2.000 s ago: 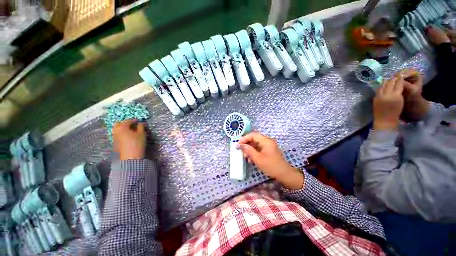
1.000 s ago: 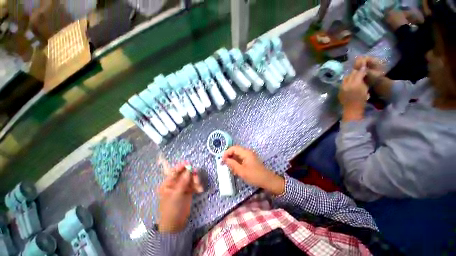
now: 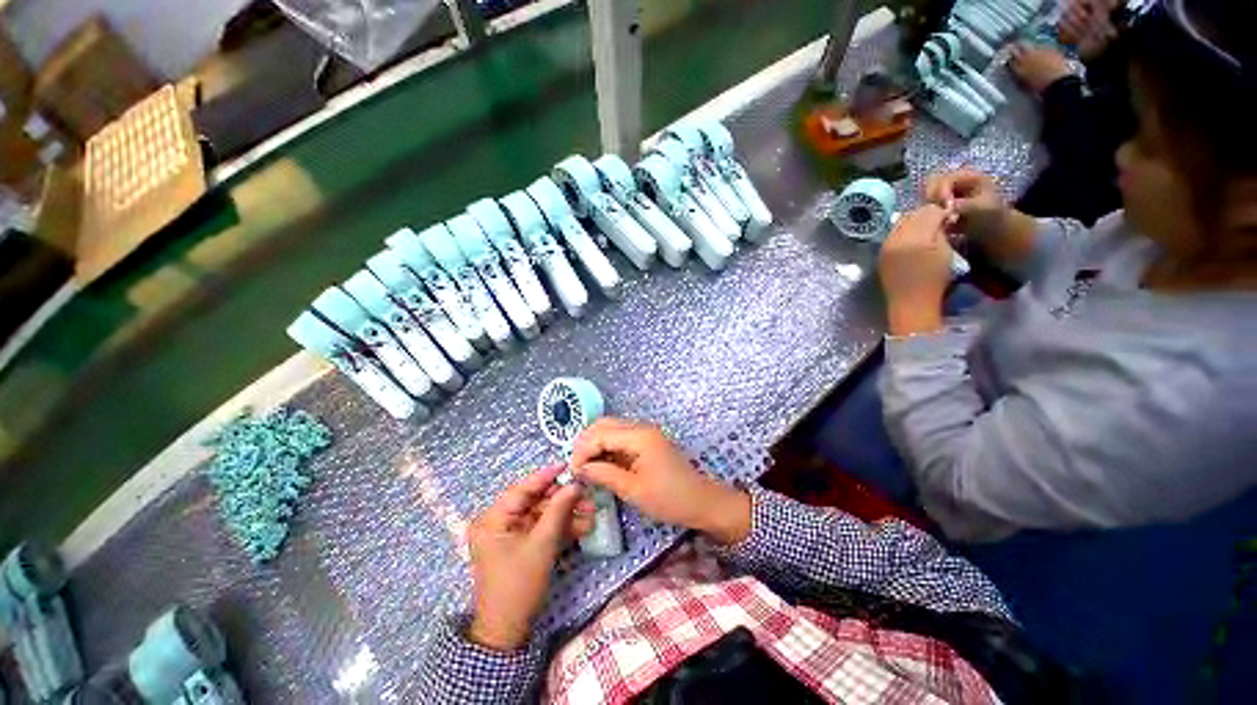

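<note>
A pale teal fan unit (image 3: 569,411) lies on the silvery bubble-textured sheet in front of me, its grille facing up and its handle pointing toward my lap. My right hand (image 3: 648,475) is on the upper part of the handle, just below the head. My left hand (image 3: 528,541) is at the left side of the same handle, thumb and finger pinched close to my right fingertips. A tiny pale piece seems to show between the fingertips, too small to name. The hands cover most of the handle; its lower end shows below them.
Many waiting fans (image 3: 455,289) stand side by side along the green belt (image 3: 345,179). A heap of small teal plastic parts (image 3: 266,482) lies at left. Grouped fans (image 3: 179,654) are at lower left. Another person (image 3: 1075,372) works at right beside an orange container (image 3: 855,127).
My left hand has come from the teal heap to the fan handle and now meets my right hand there. The view has shifted, so the fans appear lower and further left.
</note>
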